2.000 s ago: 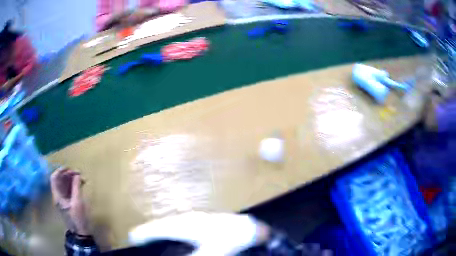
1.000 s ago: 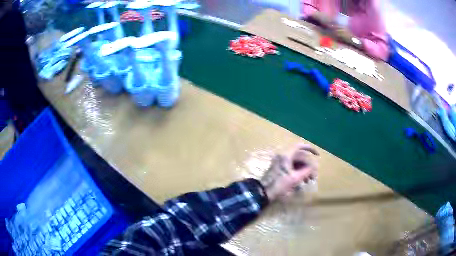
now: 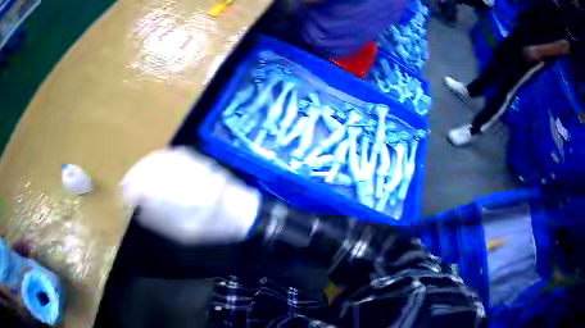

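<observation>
My right hand, in a white knitted glove with a blue-edged cuff, is blurred over the table's near edge. Its fingers cannot be made out, nor whether it holds anything. Beyond it, a large blue tote is full of pale-blue leg pieces. A small white glue bottle with a blue tip lies on the film-covered table. A pale-blue ruffled cuff piece with a dark hole shows at the lower left, cut off by the edge. My left hand is not seen.
A purple-clad person sits beyond the tote, near a red object. More blue totes stand at the right. A person in dark clothes is in the aisle. The green belt is upper left.
The view has swung right to the totes and aisle. My bare left hand, over the table a second ago, is out of view. My gloved right hand, unseen then, is in view.
</observation>
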